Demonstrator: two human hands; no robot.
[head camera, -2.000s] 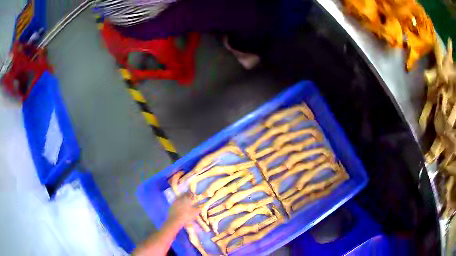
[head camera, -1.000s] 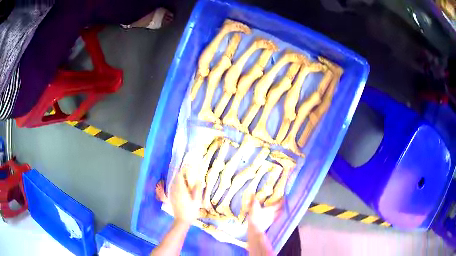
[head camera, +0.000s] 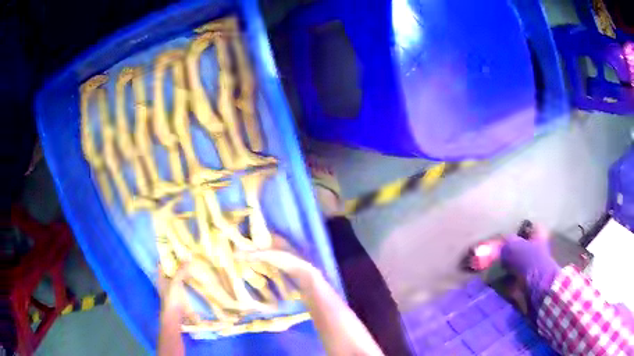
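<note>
A blue plastic tote (head camera: 316, 240) holds tan figurine legs (head camera: 182, 125) in two rows on a pale liner sheet. The far row lies side by side; the near row is crossed and less even. My left hand (head camera: 174, 281) is at the near row's left side. My right hand (head camera: 281, 261) reaches over the near row's right side, on or just above the legs. Both hands are blurred, and I cannot tell whether either grips a leg.
A blue stool (head camera: 473, 76) stands beyond the tote's right side. A person's checked sleeve and gloved hand (head camera: 528, 261) are at the lower right, by a blue slatted surface (head camera: 473, 320). A red stool (head camera: 31, 278) is at the left. Yellow-black tape (head camera: 396, 189) crosses the floor.
The view has swung right, so the tote now sits further left. My hands remain over the near row, whose legs now lie more crossed. The person's checked sleeve has come into view.
</note>
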